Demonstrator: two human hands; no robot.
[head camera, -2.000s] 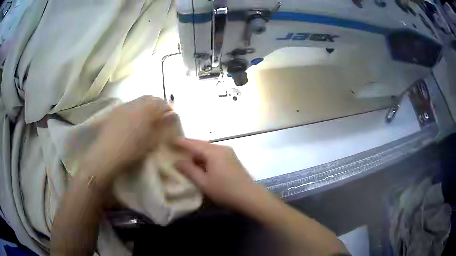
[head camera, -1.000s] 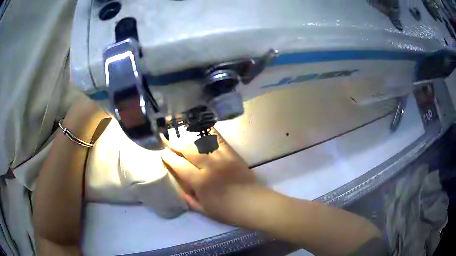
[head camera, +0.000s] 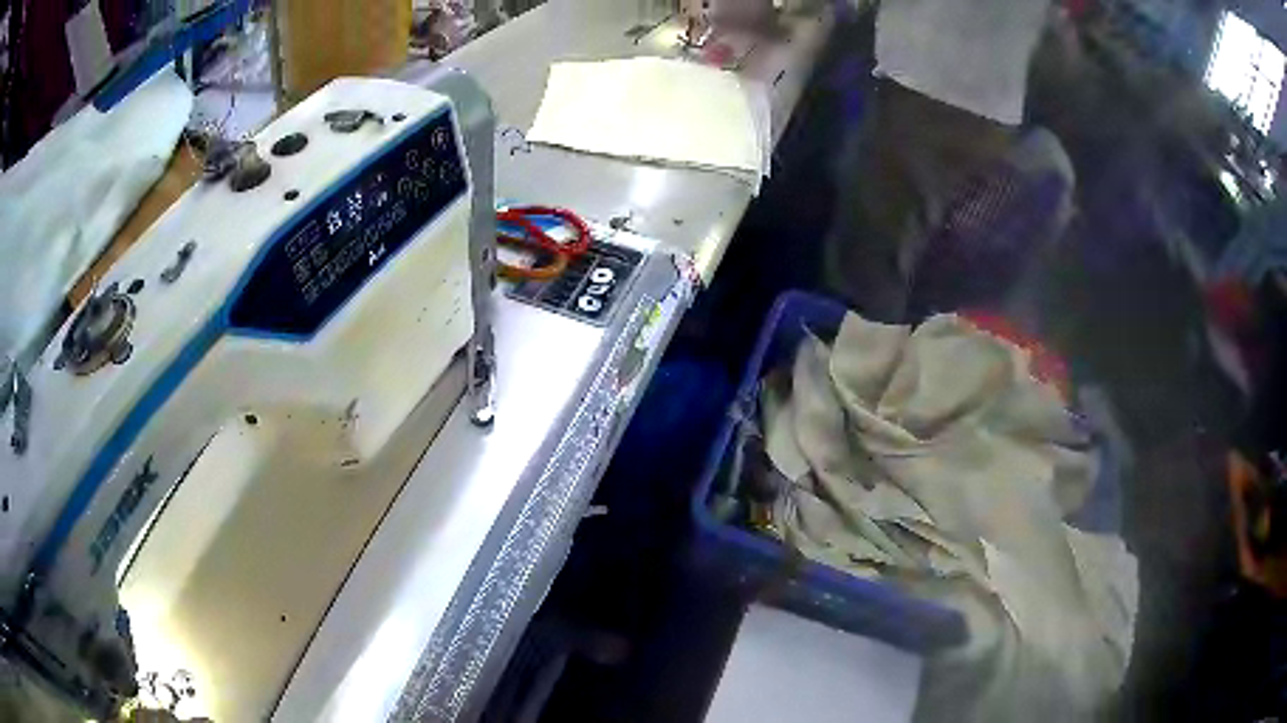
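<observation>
The white sewing machine (head camera: 381, 254) with a blue stripe and dark control panel stands at the left. Its presser foot area (head camera: 167, 692) is at the bottom left edge in bright light, partly cut off. The tan machine bed (head camera: 282, 551) shows below the arm. Beige cloth pieces (head camera: 917, 438) lie crumpled in a blue plastic crate (head camera: 833, 605) right of the table, some hanging over its side. Neither of my hands is in the picture.
A measuring tape (head camera: 487, 622) runs along the table's edge. Red and orange loops (head camera: 544, 240) lie behind the machine. A stack of cream panels (head camera: 649, 116) lies on the far table. A white surface (head camera: 812, 671) is below the crate. A blurred person (head camera: 953, 184) is at the back.
The view has swung right, away from the needle area, to the machine's right end and the crate. Both hands and the cloth they held have left the picture.
</observation>
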